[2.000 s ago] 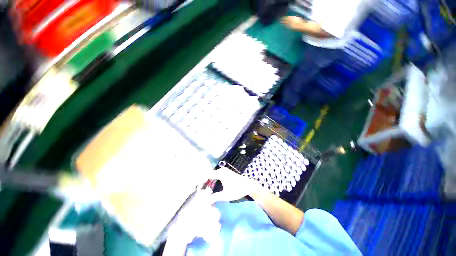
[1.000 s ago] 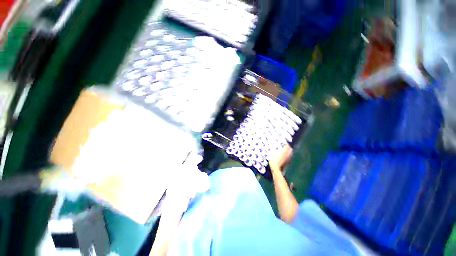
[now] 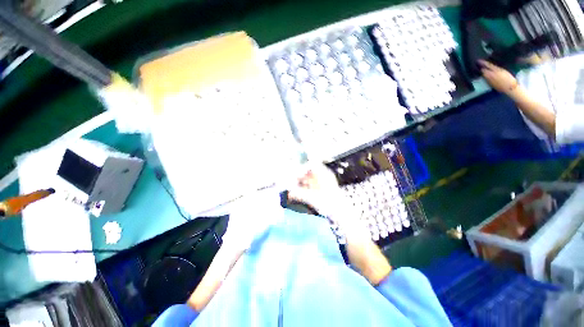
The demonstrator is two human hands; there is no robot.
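Observation:
My right hand (image 3: 318, 186) is over the front right corner of the lined box (image 3: 195, 51), fingers bent; glare hides whether it holds anything. My left hand (image 3: 255, 214) is washed out white at the box's front edge, and its fingers cannot be made out. White parts (image 3: 218, 128) fill most of the box in a bright mass. The right-hand tray (image 3: 378, 201) holds rows of white round parts, lies lower to the right and is partly hidden by my right forearm. The clear blister tray (image 3: 333, 89) with white parts lies right of the box.
A second black tray (image 3: 416, 60) of white parts lies beyond the blister tray. Another person's hand (image 3: 499, 78) is at the bench's far right. At left are a grey meter (image 3: 115, 184), an orange-handled tool (image 3: 25, 201) and a white scalloped piece (image 3: 112, 232). Blue crates (image 3: 477, 287) stand lower right.
The view has turned, bringing the meter and orange tool into sight. My right hand has moved from the right-hand tray back to the box corner, near my left hand.

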